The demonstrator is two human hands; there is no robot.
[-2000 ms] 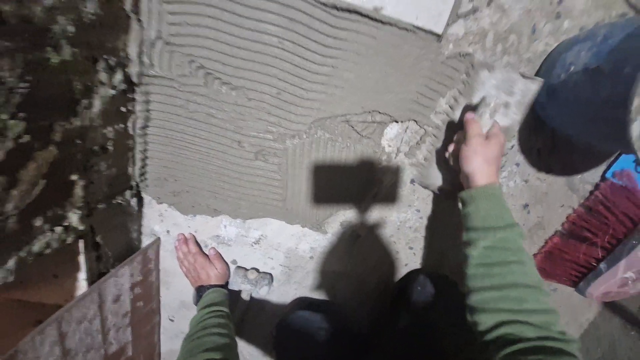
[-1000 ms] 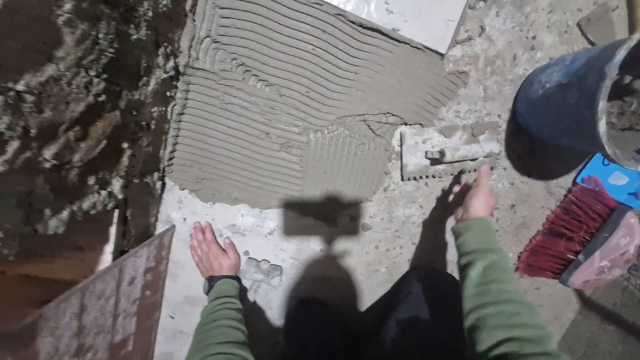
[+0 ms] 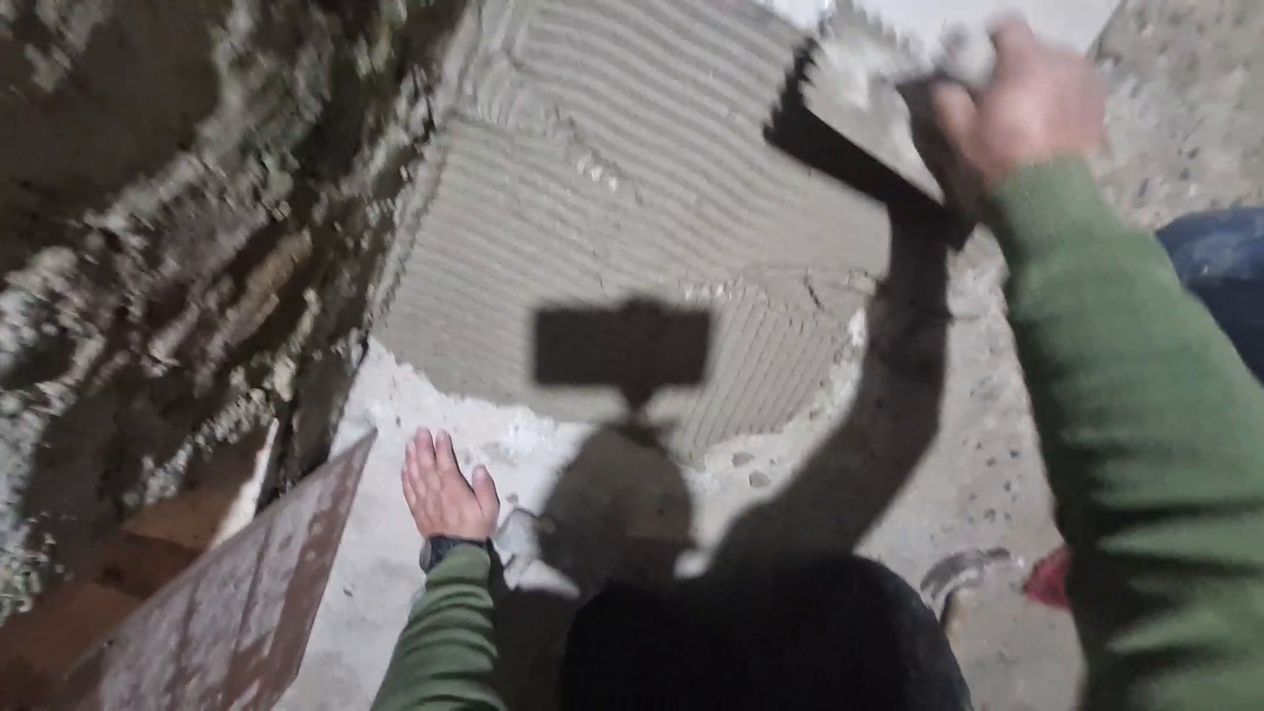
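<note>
My right hand [image 3: 1032,104], blurred at the upper right, grips the handle of a notched trowel [image 3: 869,109]. The trowel is tilted over the upper right part of a bed of grey mortar [image 3: 612,197] combed into ridges. Whether its toothed edge touches the mortar I cannot tell. My left hand [image 3: 449,489] rests flat with its fingers spread on the pale floor, just below the mortar's lower edge, and holds nothing. A small pale lump [image 3: 533,558] lies beside its wrist, partly in shadow.
A rough, crusted wall [image 3: 197,217] runs along the left. At the lower left leans a brown panel [image 3: 237,583]. A white tile [image 3: 1047,15] lies at the top. Behind my right sleeve show part of a dark bucket [image 3: 1220,267] and a bit of red brush [image 3: 1049,578].
The trowel lay flat on the floor one second ago with my right hand beside it; now that hand holds it, farther up over the mortar. My left hand has stayed on the floor.
</note>
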